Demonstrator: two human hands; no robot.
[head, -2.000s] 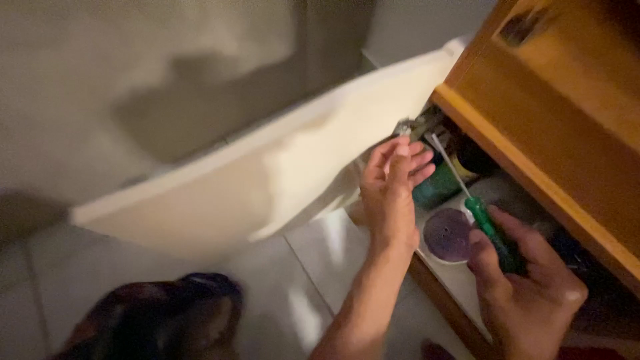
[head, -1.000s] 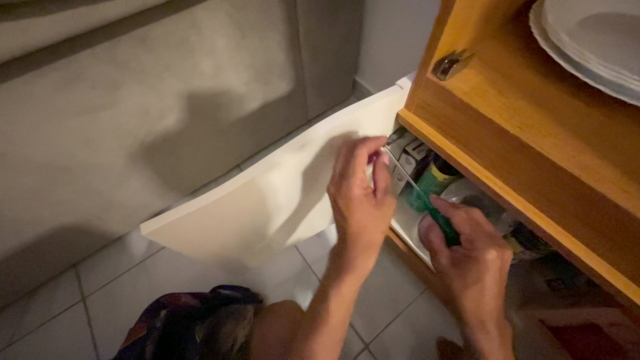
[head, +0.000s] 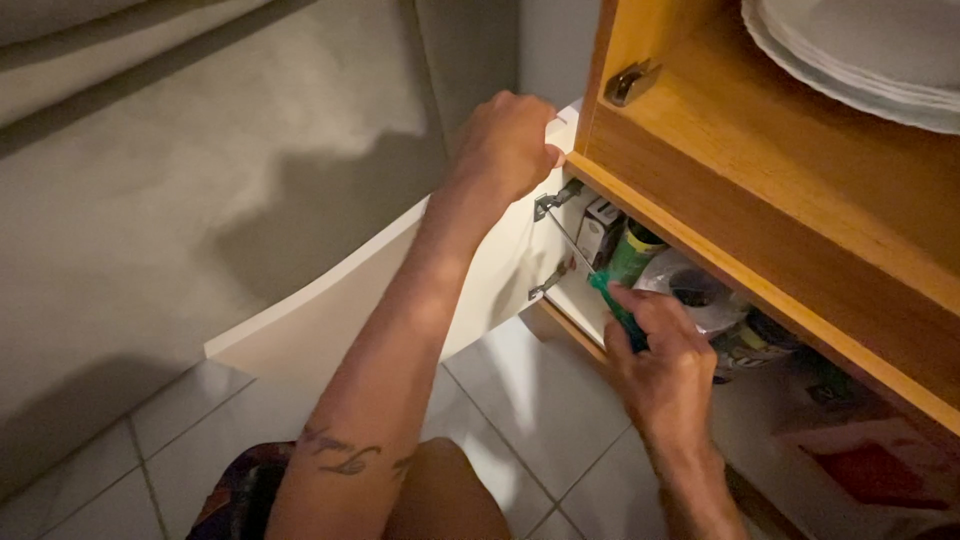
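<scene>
My left hand (head: 511, 146) grips the top edge of a white cabinet door (head: 487, 262) close to the wooden cabinet's side. My right hand (head: 664, 345) holds a screwdriver by its green handle (head: 616, 304). The screwdriver's shaft slants up and left, and its tip is at the upper cabinet hinge (head: 551, 201) on the door's inner face. Lower down, a second hinge (head: 547, 281) joins the door near its bottom edge. Whether the tip sits in a screw cannot be told.
A wooden shelf (head: 750, 157) overhangs the lower compartment, with stacked white plates (head: 870, 52) above and a metal hinge part (head: 632, 82) on its side panel. Inside stand a green bottle (head: 631, 255), a box (head: 598, 229) and a plastic-wrapped roll (head: 694, 289). A grey upholstered surface (head: 300, 165) lies behind the door.
My left hand has moved from beside the hinge up to the door's top edge. The screwdriver stays in my right hand, and both door hinges now show.
</scene>
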